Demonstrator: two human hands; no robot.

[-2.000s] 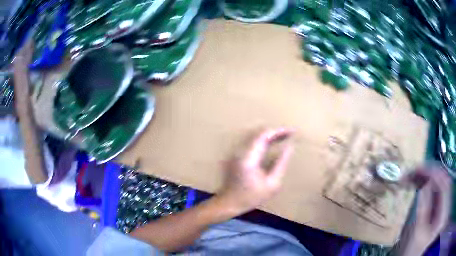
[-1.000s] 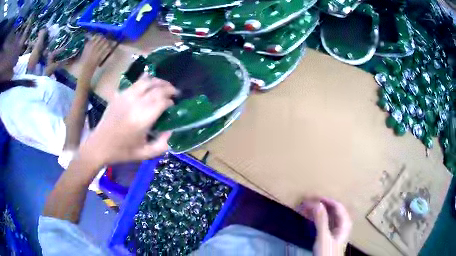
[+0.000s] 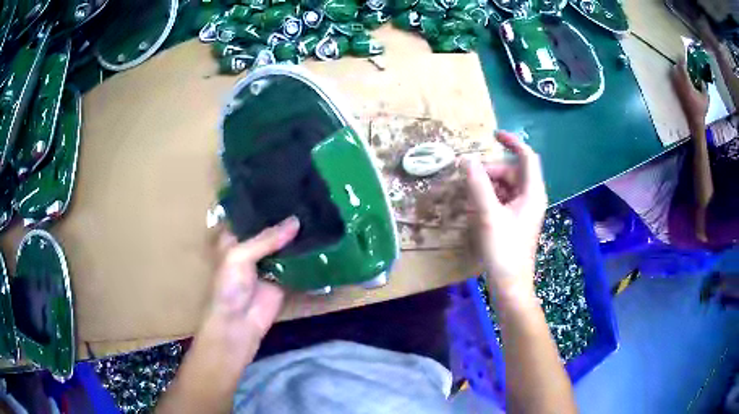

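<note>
My left hand (image 3: 247, 279) holds a green oval moulded body (image 3: 356, 218) by its lower left edge, thumb over the dark recessed centre. The body has a pale rim and is tilted above the cardboard mat. My right hand (image 3: 510, 190) is at the right of the stained glue board (image 3: 442, 214), fingertips pinched beside the small whitish glue dish (image 3: 428, 159). A thin stick seems to run from the fingertips to the dish; it is hard to make out.
A pile of small green-and-silver trim pieces (image 3: 324, 32) lies beyond the mat (image 3: 146, 162). Stacked bodies (image 3: 49, 137) are at the left. Another body (image 3: 551, 61) lies on the green tabletop at the right. Blue crates (image 3: 600, 299) stand below the edge. Another person's hand (image 3: 693, 101) is at far right.
My left hand has lifted a body from the left stack and brought it over the mat. My right hand has moved to the glue dish. The view has turned right.
</note>
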